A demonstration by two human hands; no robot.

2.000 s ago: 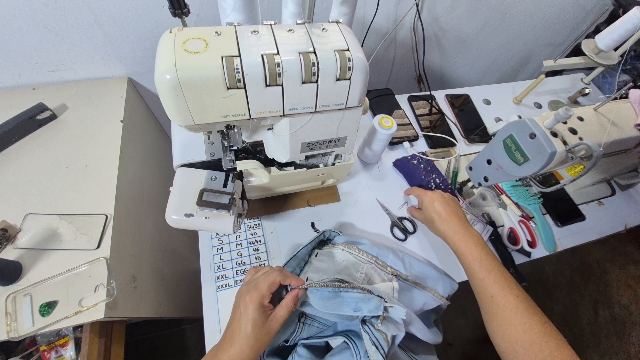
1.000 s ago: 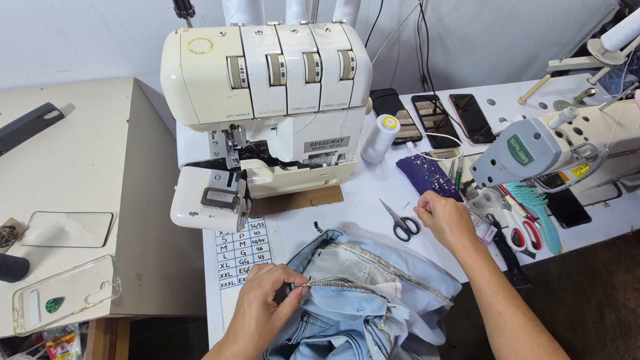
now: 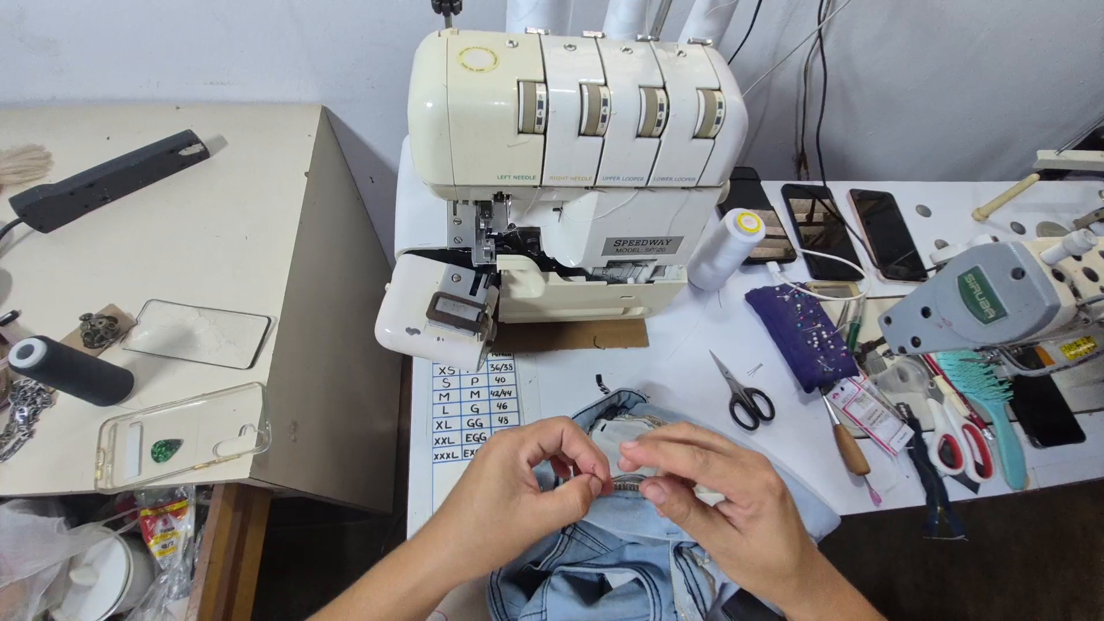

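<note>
Light blue denim jeans (image 3: pixel 595 552) lie bunched on the white table's front edge, with a metal zipper (image 3: pixel 628 485) showing near the middle. Above them, my left hand (image 3: pixel 539 492) pinches something small and thin between thumb and forefinger; what it is cannot be made out. My right hand (image 3: pixel 716 500) is just to the right, its thumb and fingers apart, close to the left fingertips. Small black-handled scissors (image 3: pixel 749 405) lie partly open beyond the jeans, beside a few pins (image 3: pixel 755 371). A purple pincushion (image 3: pixel 800 336) full of pins lies further right.
An overlock sewing machine (image 3: pixel 578 112) stands behind the jeans, a white thread cone (image 3: pixel 726 248) beside it. At right are phones (image 3: pixel 888 235), an awl (image 3: pixel 849 444), red-and-white scissors (image 3: pixel 959 435), a teal brush (image 3: pixel 992 397) and another sewing machine (image 3: pixel 975 293). A cabinet (image 3: pixel 328 302) stands left.
My right hand has moved left from beside the pincushion to my left hand above the jeans. My left hand has lifted from the zipper area.
</note>
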